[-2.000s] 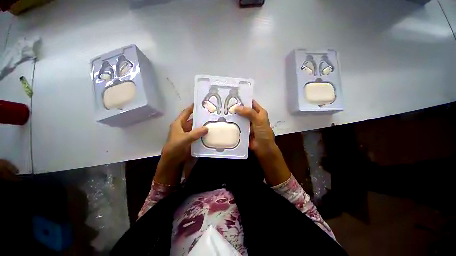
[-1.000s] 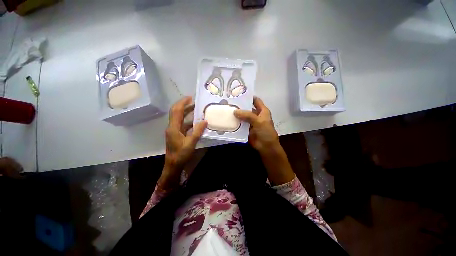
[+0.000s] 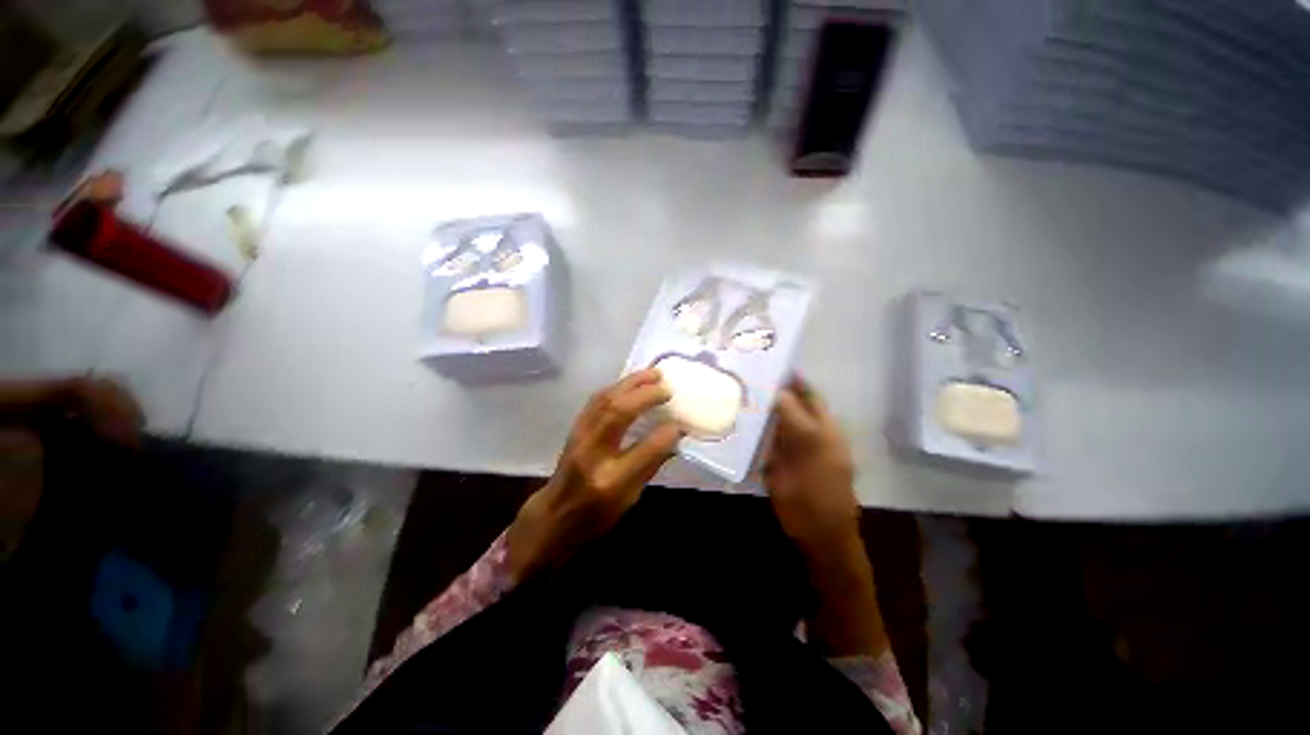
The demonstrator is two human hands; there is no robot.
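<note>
A pale grey-white tray [image 3: 647, 345] is held tilted at the table's front edge. It carries a cream charging case [image 3: 700, 396] in its lower hollow and two earbuds [image 3: 723, 319] in the upper hollows. My left hand [image 3: 606, 457] grips the tray's left side, fingertips at the case. My right hand [image 3: 812, 448] is at the tray's right edge, blurred, its fingers partly hidden. One pile of filled trays [image 3: 496, 299] stands to the left, another [image 3: 970, 381] to the right.
Tall tray stacks [image 3: 704, 65] stand at the back, more [image 3: 1135, 94] at the back right. A black phone [image 3: 843, 94] leans by them. A red bottle [image 3: 144, 259] lies at the left near crumpled white material [image 3: 237, 161]. Another person's hand [image 3: 72, 406] is at the left edge.
The camera view has shifted, showing more of the table's back. The held tray is now tilted clockwise. My left fingers have moved onto the case; my right thumb has left its face.
</note>
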